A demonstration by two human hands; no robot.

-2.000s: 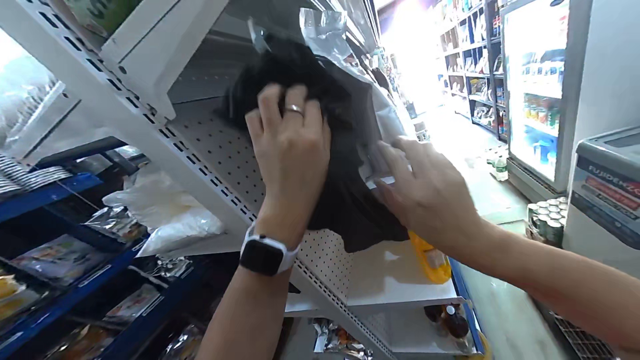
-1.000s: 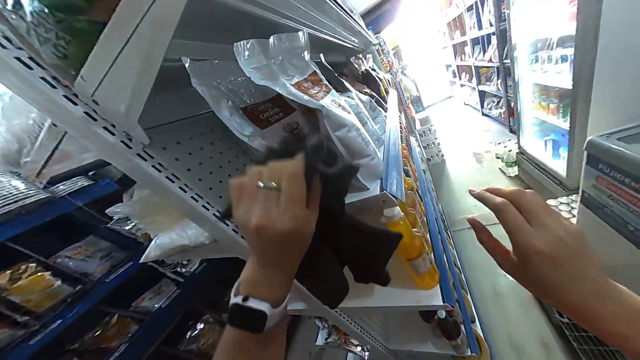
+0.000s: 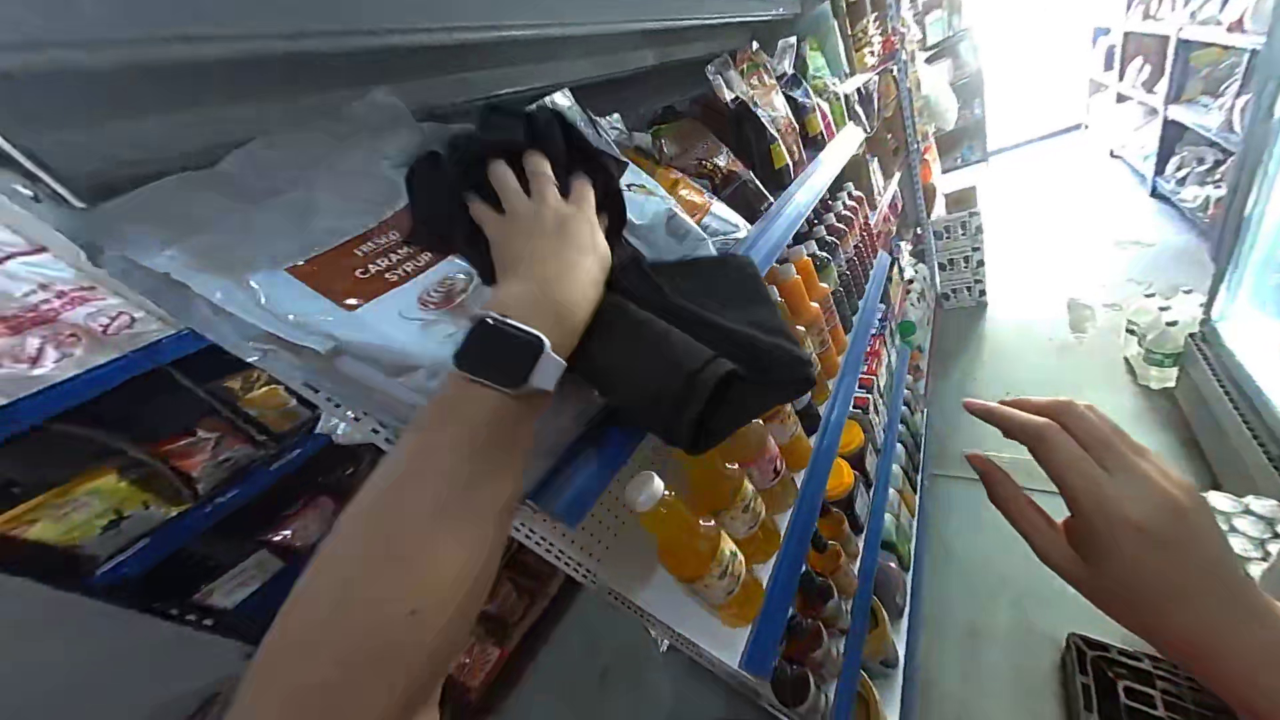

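Note:
My left hand (image 3: 545, 250), with a watch on its wrist, presses a bunched black cloth (image 3: 690, 350) against silver syrup pouches on the upper shelf. The cloth's loose end hangs over the blue shelf edge, above bottles of yellow drink. Part of the caramel syrup pouch (image 3: 370, 270) shows left of the hand. My right hand (image 3: 1110, 500) is held over the aisle floor, fingers apart and holding nothing.
Yellow drink bottles (image 3: 700, 550) stand on the shelf below, behind a blue rail (image 3: 815, 480). Packets lie in blue-edged racks at the left. A black crate (image 3: 1130, 685), canned goods and shrink-wrapped bottles (image 3: 1160, 335) sit along the aisle at the right.
Two seconds ago both hands were at the black cloth; my right hand has let go and moved away to the right. The view has come closer to the shelf.

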